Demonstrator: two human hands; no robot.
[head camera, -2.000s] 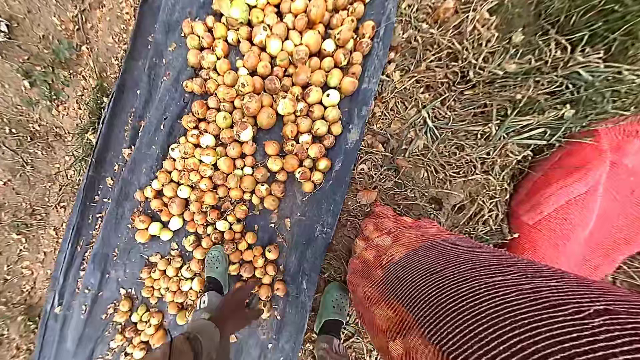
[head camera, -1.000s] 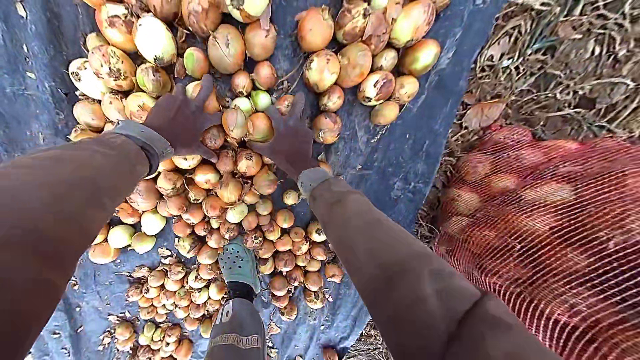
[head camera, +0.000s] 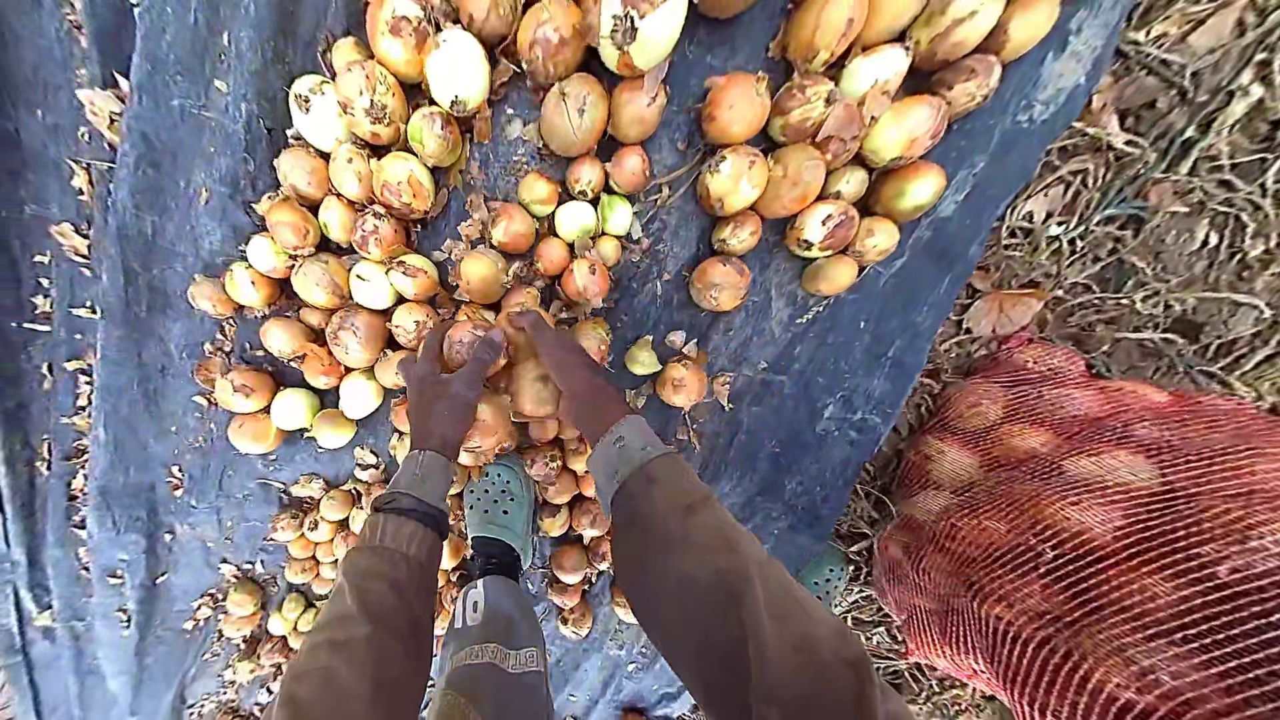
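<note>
Loose onions (head camera: 357, 337) of mixed sizes lie in clusters on a dark plastic sheet (head camera: 830, 370). At the centre, just beyond my green clog, my left hand (head camera: 447, 385) cups the left side of several onions, thumb toward the right hand. My right hand (head camera: 570, 375) lies against the right side of the same onions, its fingers reaching over them. Between the palms sits a blurred onion (head camera: 533, 388). Whether the onions are lifted off the pile, I cannot tell. A single small onion (head camera: 682, 382) rests right of my right hand.
A red mesh sack (head camera: 1060, 520) filled with onions stands on dry stalks at the right, beside the sheet's edge. My one green clog (head camera: 500, 505) is among the onions; the other clog (head camera: 824, 575) is near the sack. Smaller onions (head camera: 322, 530) lie at lower left.
My hands, apart on the onions a second ago, have come together around several onions and moved nearer my clog. Two seconds ago the view was wider, with one hand low over the pile.
</note>
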